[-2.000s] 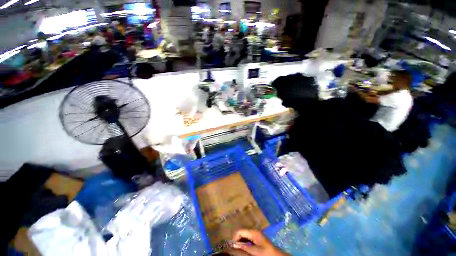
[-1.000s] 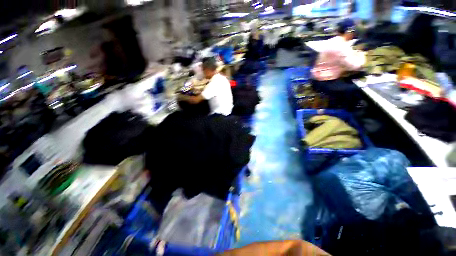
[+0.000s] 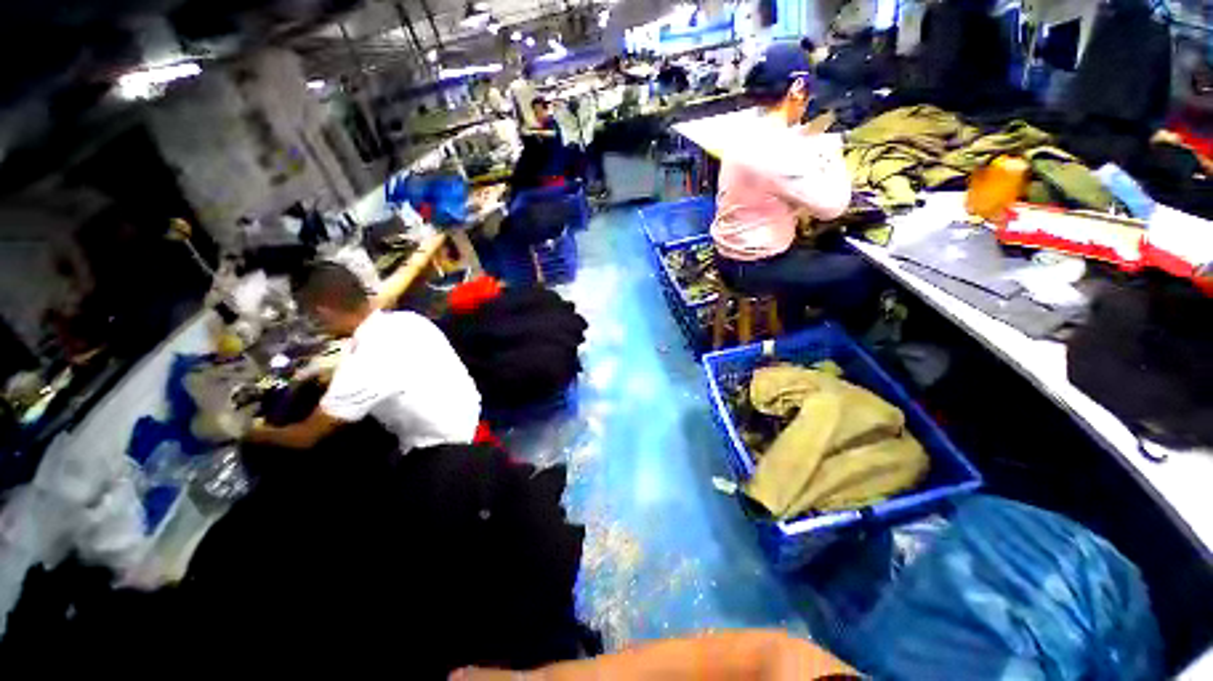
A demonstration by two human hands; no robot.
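Note:
Part of an arm or hand, seemingly my right hand (image 3: 665,657), shows at the bottom edge, cut off and blurred; its fingers and anything held cannot be made out. My left hand is not in view. A large heap of black garments (image 3: 399,572) fills the lower left, left of the bare skin. A blue lattice crate (image 3: 947,468) with a crumpled olive-green garment (image 3: 845,446) in it stands on the floor ahead, right of centre. A bulging blue plastic bag (image 3: 1031,599) lies at the lower right, nearer than the crate.
A blue floor aisle (image 3: 639,399) runs ahead. A seated person in white (image 3: 412,379) works at the left; one in pink and a dark cap (image 3: 765,193) sits at the right. A white-topped table (image 3: 1051,357) on the right bears olive and dark garments. More black garments (image 3: 516,343) lie left of the aisle.
The view has swung right, from the fan and the cardboard-lined blue crate to the aisle. The hand seen over that crate is now only a cut-off patch of skin at the bottom.

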